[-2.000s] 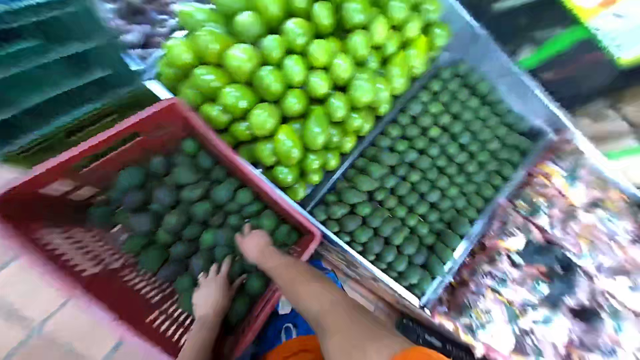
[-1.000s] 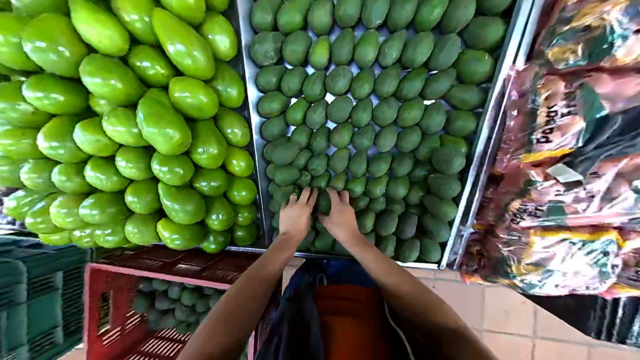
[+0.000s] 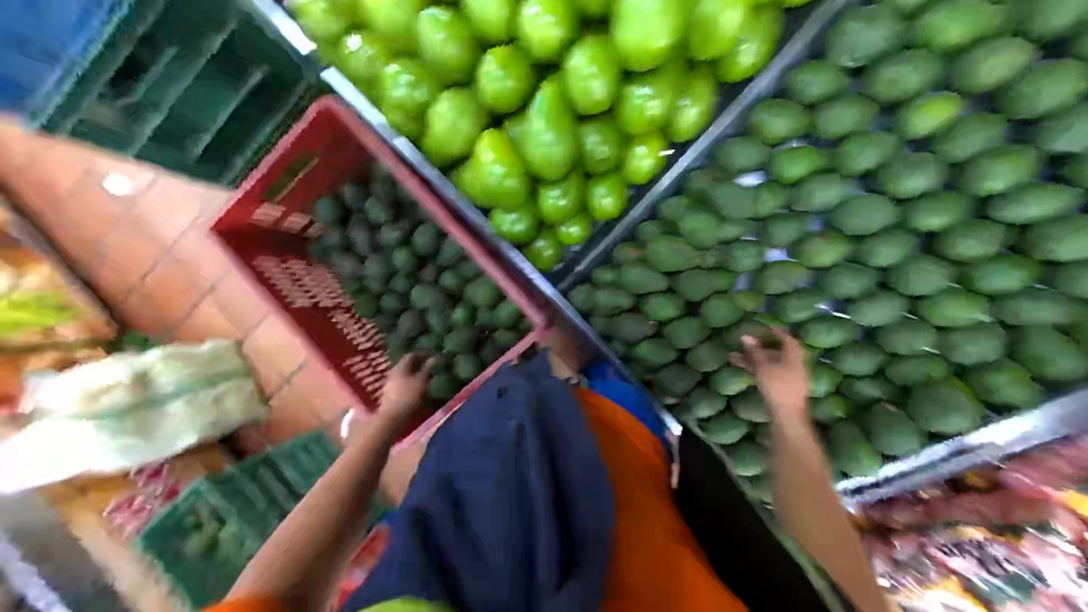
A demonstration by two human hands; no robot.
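Rows of dark green avocados [image 3: 922, 225] fill the display bin on the right. My right hand [image 3: 775, 361] is over the lower left part of these rows, fingers bent around or against an avocado; blur hides whether it grips it. A red plastic crate [image 3: 293, 280] at the left holds a heap of dark avocados [image 3: 425, 293]. At the crate's near edge, my left hand [image 3: 408, 382] reaches over the heap's lower end. Its fingers are blurred, and whether they hold anything cannot be told.
Larger bright green avocados [image 3: 552, 110] lie in the adjoining bin. A metal rim [image 3: 425, 161] borders the bins. Green crates [image 3: 183, 76] stand upper left, another green crate [image 3: 238, 510] lower left. A pale sack [image 3: 144, 399] lies left; packaged goods [image 3: 986, 544] are at lower right.
Both hands were together on the display rows one second ago. My left hand has since moved left to the red crate, while my right hand remains over the rows. The view has turned.
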